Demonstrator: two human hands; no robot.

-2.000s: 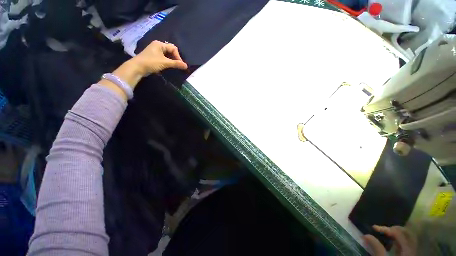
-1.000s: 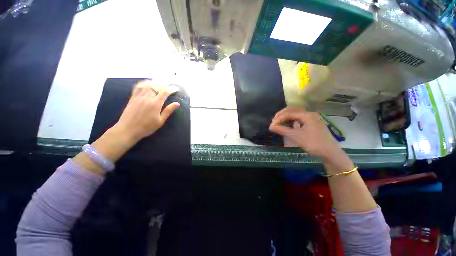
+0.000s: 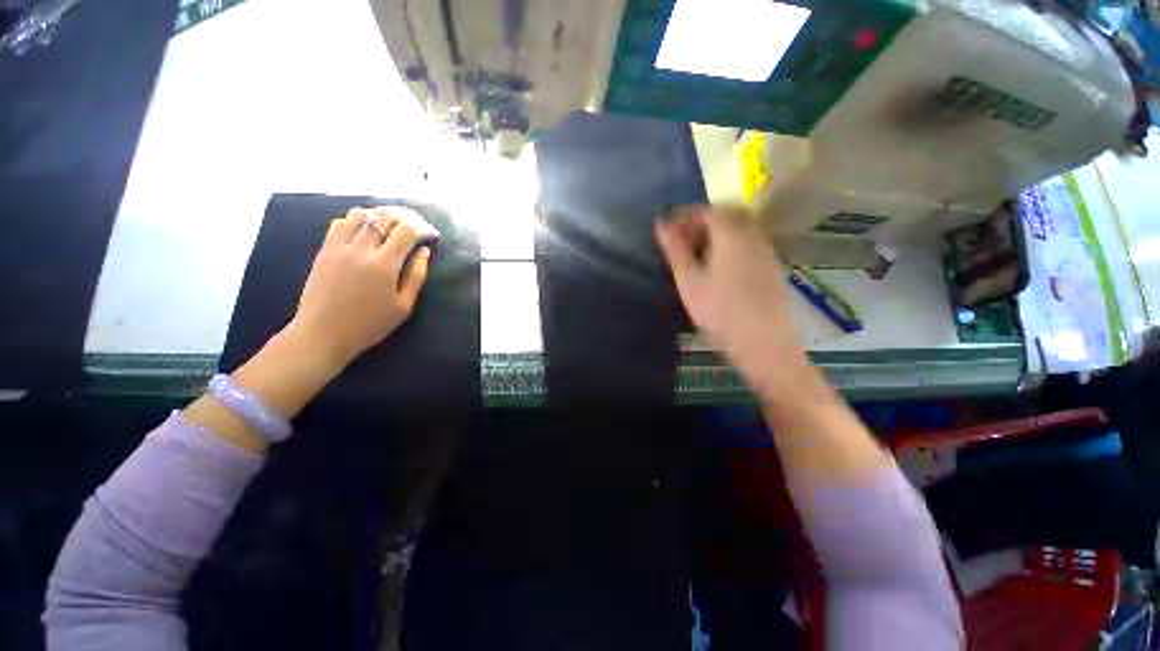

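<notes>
A dark cloth panel lies on the left of the table and runs over its front edge. My left hand rests on it with bent fingers, near its top right; whether it pinches the cloth is hidden. A second dark cloth piece lies right of it, a strip of white table between them. Its far end is under the machine head and its near end reaches over the front edge. My right hand is blurred, its fingertips at this piece's right side; its grip is unclear.
The cream sewing machine head and lit control panel stand above. Another dark cloth covers the far left. Blue and yellow-green snips, a small dark tray and a white packet are right. A red basket is below.
The right cloth piece has shifted left and now reaches over the table's front edge. My right hand has moved left and up. My left hand has stayed nearly in place over the last second.
</notes>
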